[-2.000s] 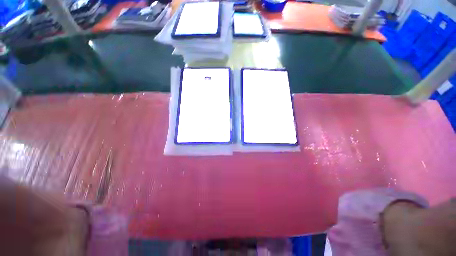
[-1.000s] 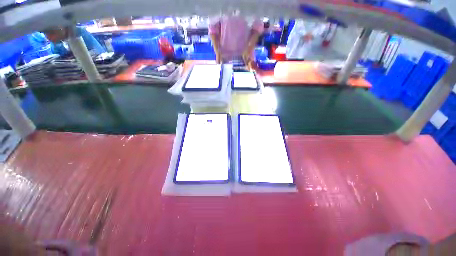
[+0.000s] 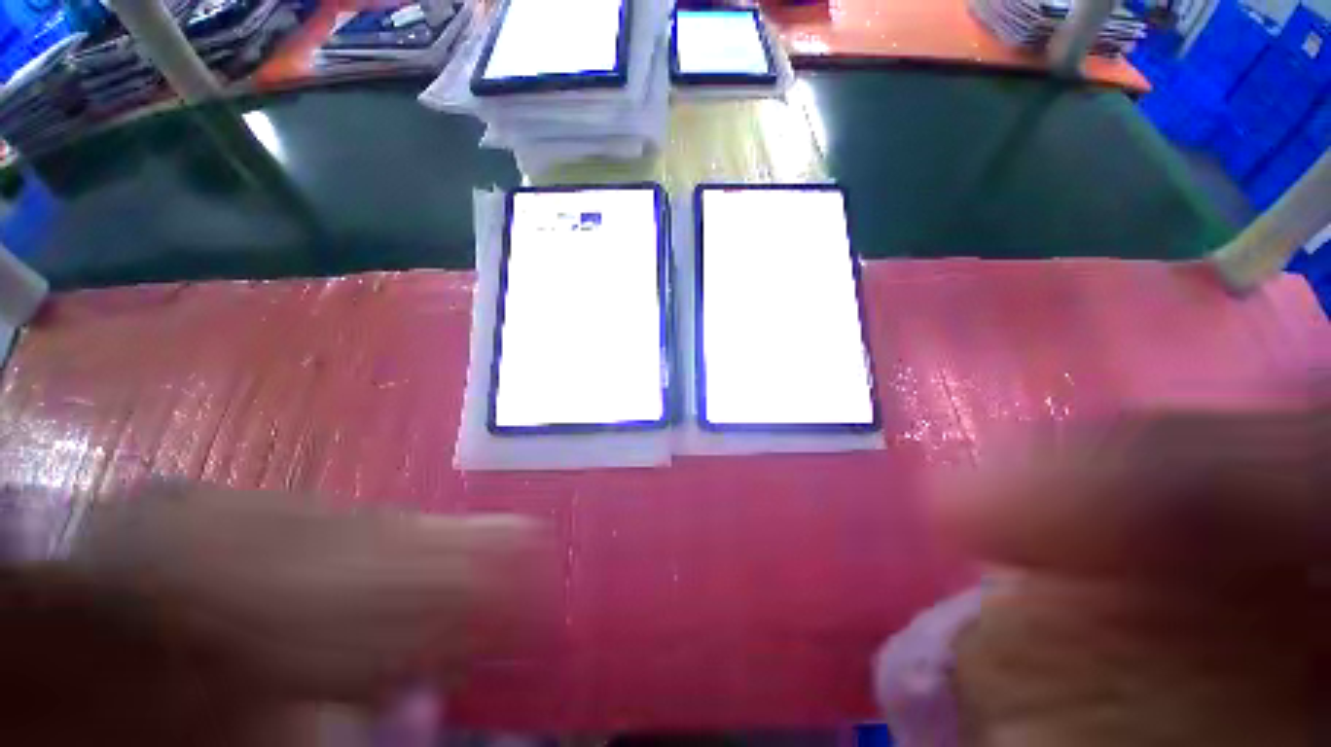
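Observation:
Two lit tablets lie side by side on the red bench: the left tablet (image 3: 581, 321) and the right tablet (image 3: 782, 314). Each has a black border and a white screen; the left one shows a small dark mark near its top. A whitish foam sleeve (image 3: 569, 450) shows as a pale edge under the left tablet, and another under the right. My left hand (image 3: 307, 598) is a blur at the lower left, nearer me than the left tablet. My right hand (image 3: 1168, 511) is a blur at the lower right. Neither hand touches a tablet. Finger positions are unclear.
Beyond the red bench (image 3: 219, 358) runs a dark green belt (image 3: 1007, 168). A tablet stack (image 3: 577, 124) on white sleeves and a smaller lit tablet (image 3: 723, 47) stand on a yellowish board (image 3: 730, 146). Pale posts rise at both sides. Blue bins (image 3: 1241, 88) are at the right.
Both hands have come into the picture from the bottom corners, over the bench. The view has tipped down again. The left tablet's screen now shows a larger dark mark near its top.

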